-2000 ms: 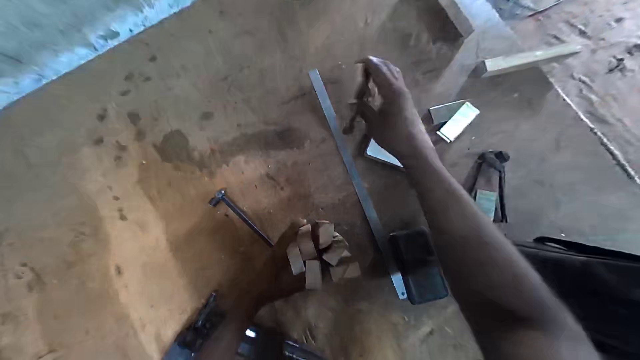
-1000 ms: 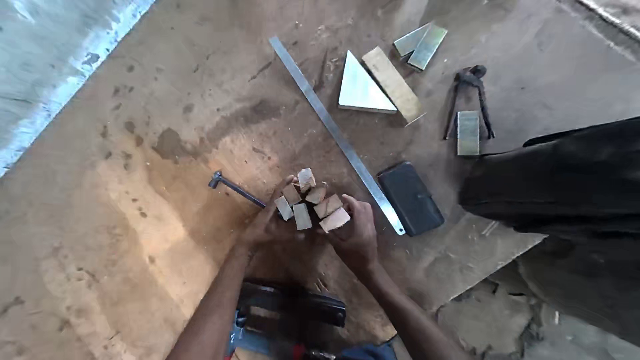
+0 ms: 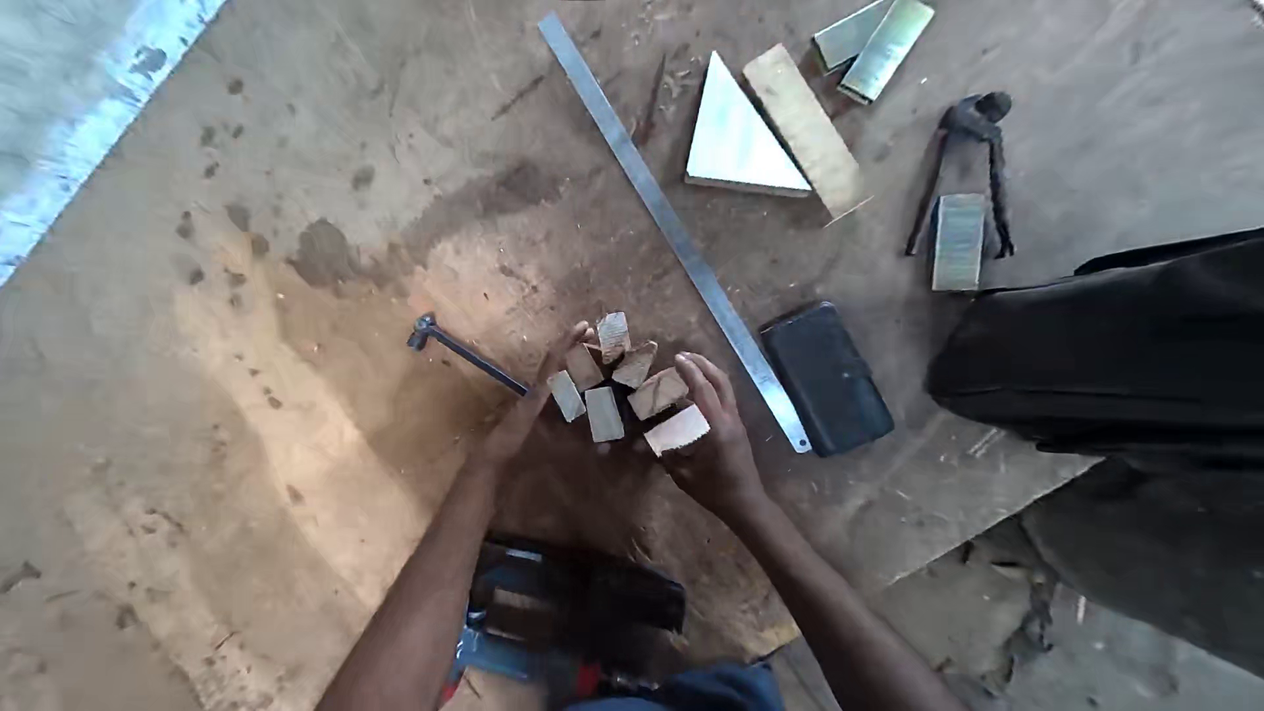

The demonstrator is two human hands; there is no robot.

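Several wooden blocks, their cut ends turned up, form a loose bundle [image 3: 604, 414] between my hands. My left hand [image 3: 541, 395] curls round the left side of the bundle, fingertips at its back edge. On the right side, my right hand [image 3: 719, 444] grips the blocks, with a pale block [image 3: 677, 431] at its fingers. A small metal hammer [image 3: 474, 364] lies just left of my left hand, its handle end close to the fingers. Beyond my right hand a steel ruler [image 3: 681, 237] lies diagonally, its holed end beside a black phone case [image 3: 828, 379].
A triangular block [image 3: 741, 138] and a flat wooden strip [image 3: 805, 128] lie beyond the ruler. Farther right are metallic-looking blocks [image 3: 886, 49], pincers [image 3: 973, 123] and another block [image 3: 958, 243]. A black bag [image 3: 1106, 346] is at the right. A bench vise [image 3: 573, 602] stands nearest me.
My right hand, at first raised beyond the ruler with something in its fingers, has come to the bundle's right side. Since one second ago, both hands have stayed around the blocks.
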